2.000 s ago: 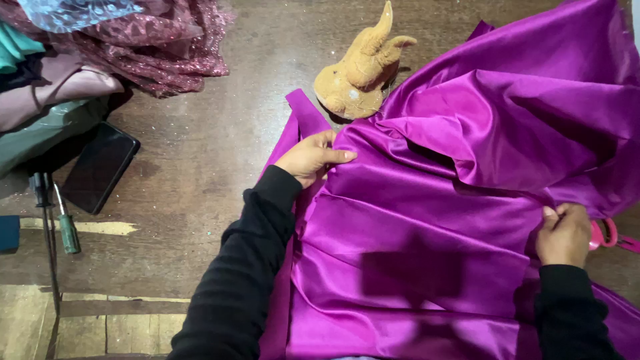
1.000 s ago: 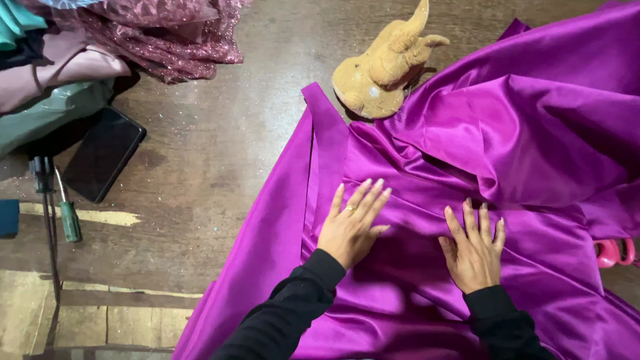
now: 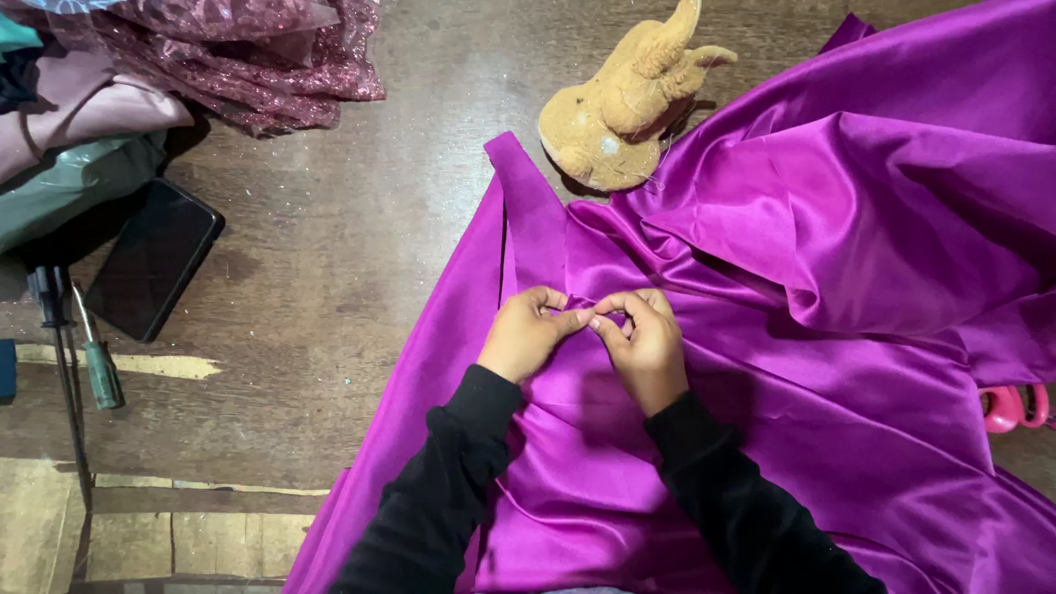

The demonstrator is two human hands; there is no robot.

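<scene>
Purple satin fabric (image 3: 784,412) spreads in folds over the wooden table, from the lower middle to the right edge. Near the centre, my left hand (image 3: 536,330) pinches a small bit of it between thumb and finger. My right hand (image 3: 643,342) pinches the same spot from the other side, the fingertips of both hands almost touching. A flat strip of the purple cloth (image 3: 528,198) points up just beyond my left hand. Whether anything small is between the fingertips, I cannot tell.
A tan plush toy (image 3: 619,115) lies beyond the fabric. Pink scissor-like handles (image 3: 1005,408) show at the right. On the left are a black smartphone (image 3: 157,260), a green-handled screwdriver (image 3: 101,371), black cables (image 3: 70,388), piled clothes (image 3: 82,107) and pink glittery fabric (image 3: 272,74).
My hands lay flat and spread on the satin a second ago; they have come together and now pinch it. Earlier, they held the cloth far apart.
</scene>
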